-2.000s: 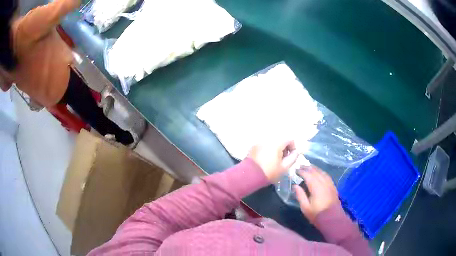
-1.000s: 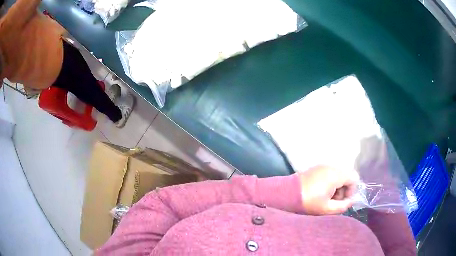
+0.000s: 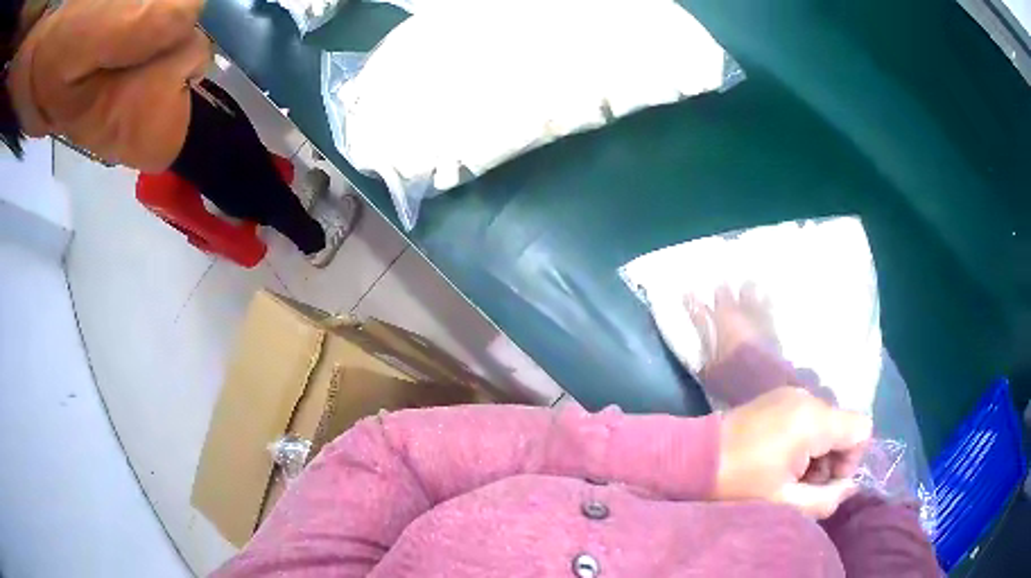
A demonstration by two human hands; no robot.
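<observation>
A clear plastic bag of white contents [image 3: 791, 265] lies on the dark green bench in front of me. My left hand [image 3: 791, 449] is closed on the gathered plastic at the bag's near end. My right forearm crosses under my left hand. My right hand [image 3: 724, 320] lies at the white contents, pale and washed out. I cannot tell whether it is inside the bag or on it, or whether it grips anything.
A larger bulging bag of white contents [image 3: 526, 90] lies farther up the bench, with part of another beyond. A blue ribbed tray [image 3: 981, 480] is at the right. An open carton [image 3: 266, 412], a red stool [image 3: 204, 220] and a person in orange [image 3: 113, 85] are at the left.
My right hand has moved from the bag's near end up to its white contents. My left hand has closed on the plastic. The view has shifted, so the bags appear farther right and lower.
</observation>
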